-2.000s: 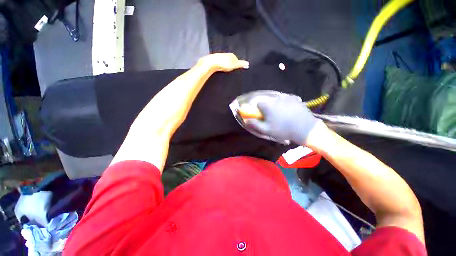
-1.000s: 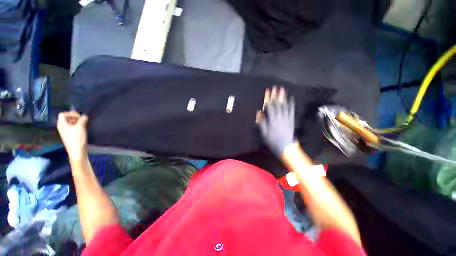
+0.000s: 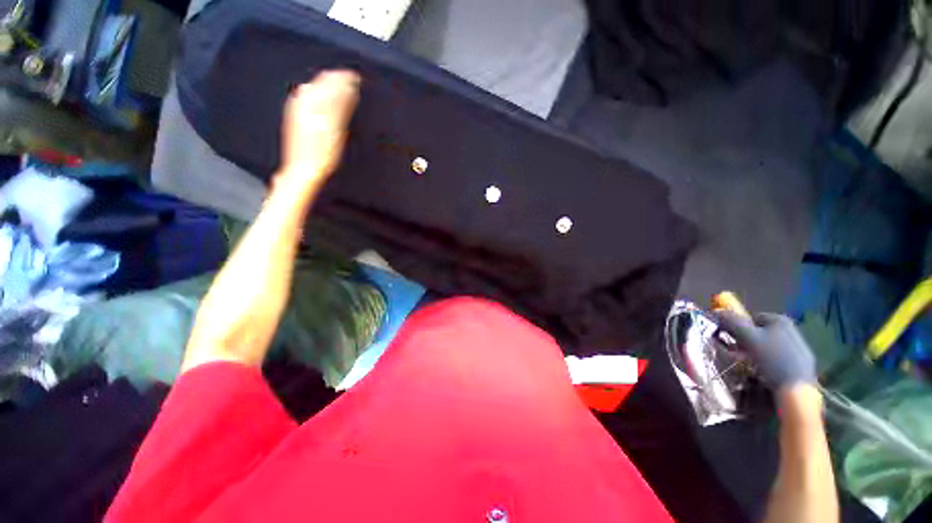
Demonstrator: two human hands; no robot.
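A black garment [image 3: 460, 194] with small pale buttons in a row lies over a long padded dark board [image 3: 235, 61] with a rounded left end. My bare left hand [image 3: 319, 117] is over the cloth, left of the buttons; its fingers look curled, but it is blurred and I cannot tell whether it pinches cloth. My gloved right hand [image 3: 775, 349] is closed around the orange-yellow handle of the silvery steam iron [image 3: 703, 370], at the right beyond the garment's edge. The iron is tilted and its underside is partly hidden.
A pale bar [image 3: 370, 14] and grey table [image 3: 491, 51] show behind the board. A red item with white paper [image 3: 608, 393] is at the near edge. A yellow hose [image 3: 904, 322] and whitish steam hose [image 3: 879, 429] are at the right. Piled clothes [image 3: 61, 255] lie at the left.
My left hand has moved from the board's left end onto the cloth. My right hand has left the cloth and taken hold of the parked iron. The view has turned.
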